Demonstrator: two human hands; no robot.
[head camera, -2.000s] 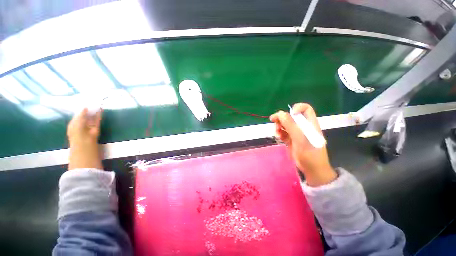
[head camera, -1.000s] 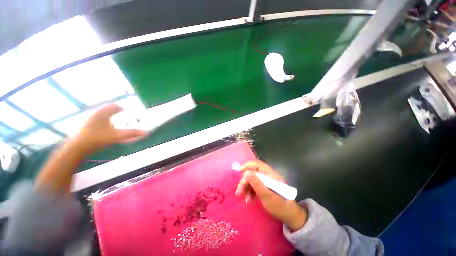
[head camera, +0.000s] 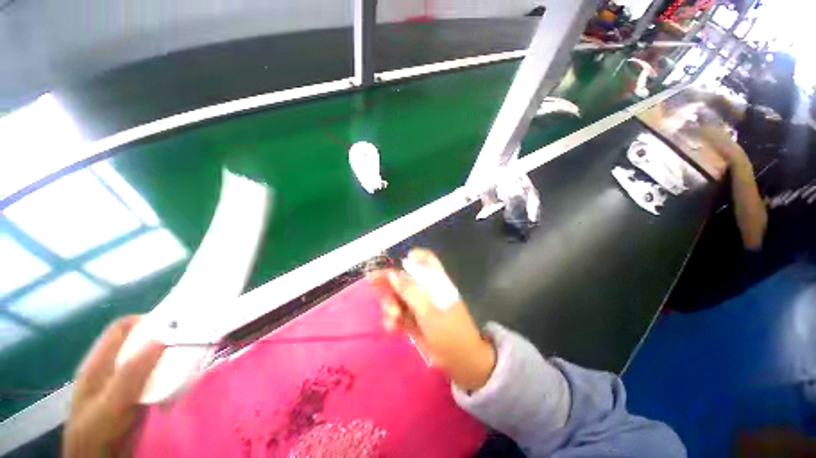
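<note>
My left hand (head camera: 112, 389), blurred at the lower left, holds the rounded end of a white curved housing (head camera: 215, 264). The housing's narrow end points up over the green belt. A thin dark red lead runs from it to the right across the pink pad (head camera: 376, 376). My right hand (head camera: 420, 309) is above the pad's upper right corner and holds a thick white pen-shaped tool (head camera: 432, 279); its tip cannot be made out. Dark tiny parts (head camera: 309, 402) and pale tiny parts (head camera: 340, 440) lie on the pad.
The green conveyor belt (head camera: 295, 134) carries another white housing (head camera: 367, 167). A slanted metal post (head camera: 532, 89) stands at the rail, with a clear bag (head camera: 519, 201) beside it. Slotted white housings (head camera: 640, 188) lie on the black bench. Another person's arm (head camera: 747, 197) is at the right.
My left hand has brought the housing from the belt toward the pad and turned it more upright. My right hand still holds the white tool. The view has swung right, showing the other person.
</note>
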